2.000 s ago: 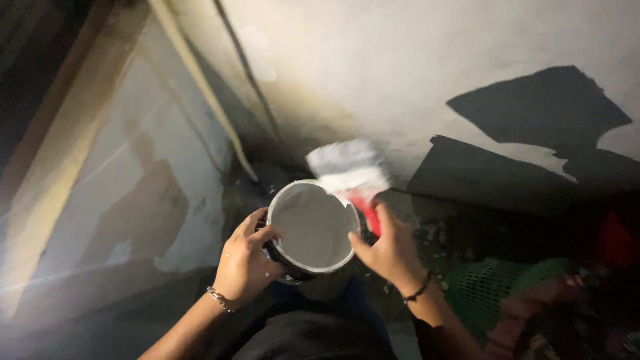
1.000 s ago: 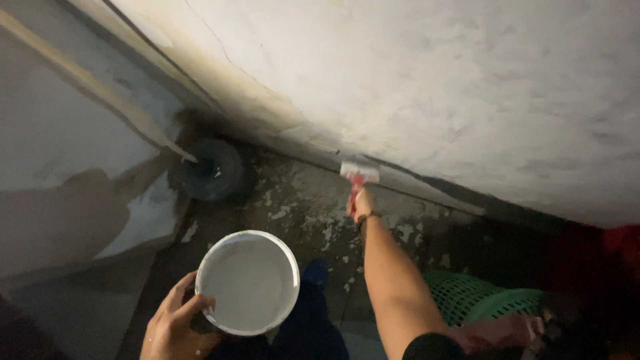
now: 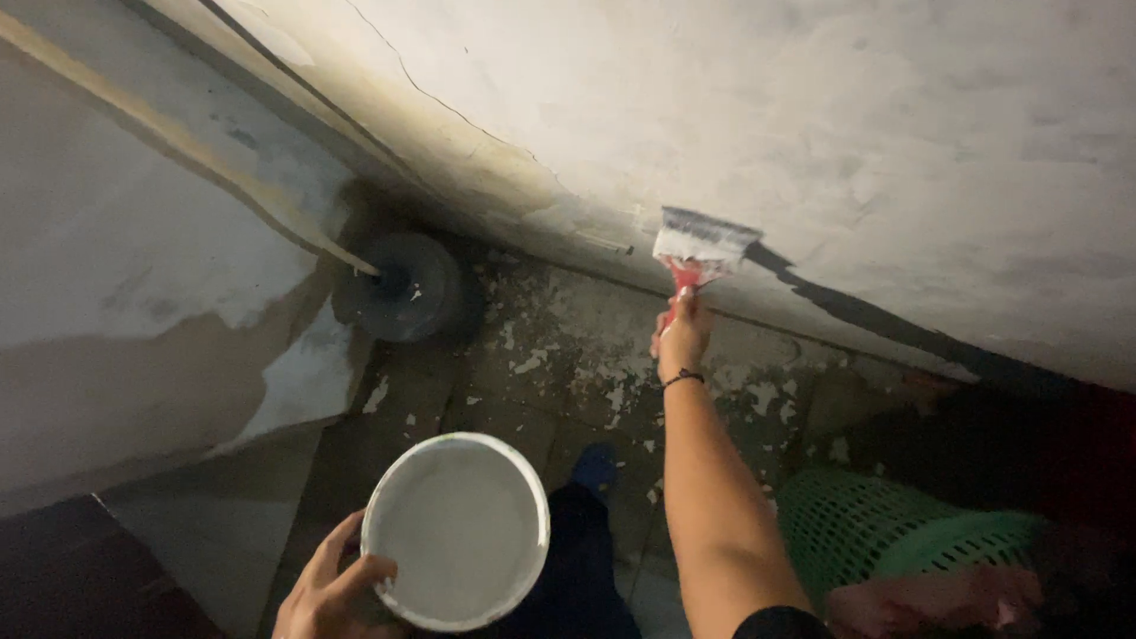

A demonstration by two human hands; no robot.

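Note:
My left hand (image 3: 339, 581) holds a round bucket (image 3: 543, 524) by its rim, low in the view, with the thumb over the edge. Pale grey liquid, which looks like paint, fills the part of it that shows. My right hand (image 3: 683, 330) grips the red handle of a wide paintbrush (image 3: 703, 241). The brush's bristles lie against the lower part of the pale wall (image 3: 799, 115), and its ferrule is smeared with white. A dark grey band (image 3: 879, 324) runs down the wall to the right of the bristles.
A large translucent plastic bottle (image 3: 404, 288) stands in the corner beside a slanting pipe (image 3: 266, 217). Flakes of peeled coating litter the tiled floor (image 3: 515, 426). To the lower right is a green perforated plastic basket (image 3: 852, 524) with cloth by it. My foot (image 3: 595, 466) shows below.
Two seconds ago both hands were at the bucket, with the brush at its rim. My right hand has since carried the brush away to the wall; my left hand still holds the bucket.

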